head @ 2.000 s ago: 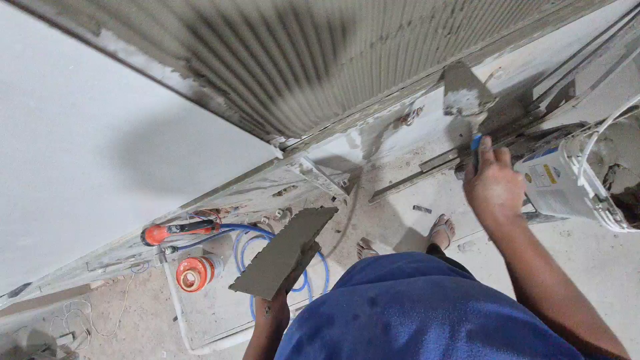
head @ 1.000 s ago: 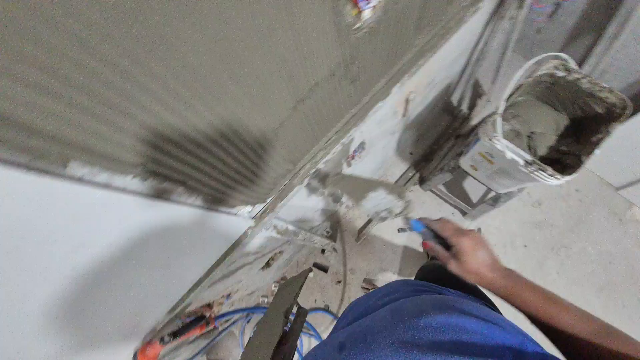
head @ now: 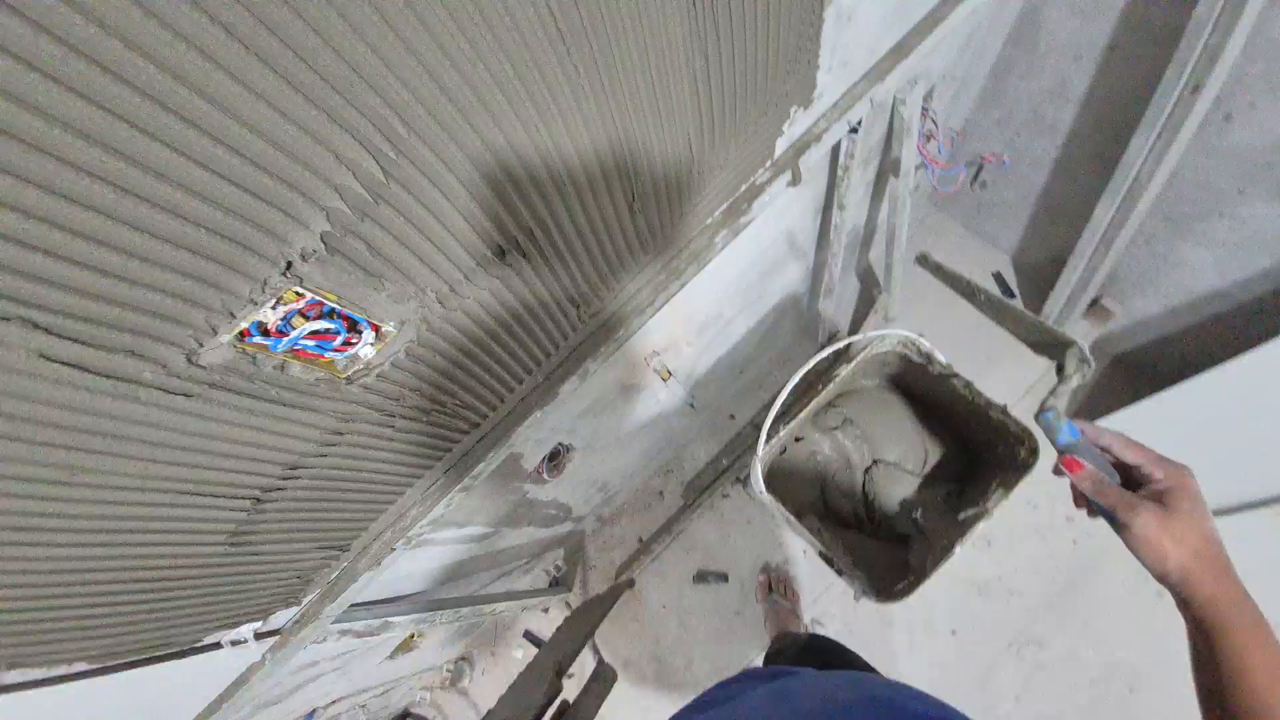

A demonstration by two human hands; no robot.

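Observation:
My right hand [head: 1150, 495] grips the blue and grey handle of a masonry trowel [head: 1000, 315], just right of a square bucket. The trowel's blade is seen nearly edge-on and is coated with grey mortar. Wet mortar [head: 880, 450] lies inside the white-handled bucket [head: 1025, 435]. At the bottom of the view, a notched trowel [head: 560, 650] coated with mortar enters; the hand on it is outside the frame. Combed mortar [head: 400, 150] covers the wall at the left, around an electrical box [head: 315, 333] with red, blue and white wires.
A ledge [head: 560, 390] runs diagonally below the combed mortar. Metal profiles [head: 870, 220] lean behind the bucket, near loose wires [head: 945, 150]. A long profile [head: 1150, 150] crosses the upper right. My bare foot [head: 778, 600] is on the dusty floor near a small dark piece [head: 711, 577].
My right hand has carried the trowel from beside the lower wall to the far side of the bucket. The view has swung toward the bucket, and my left hand has left the frame.

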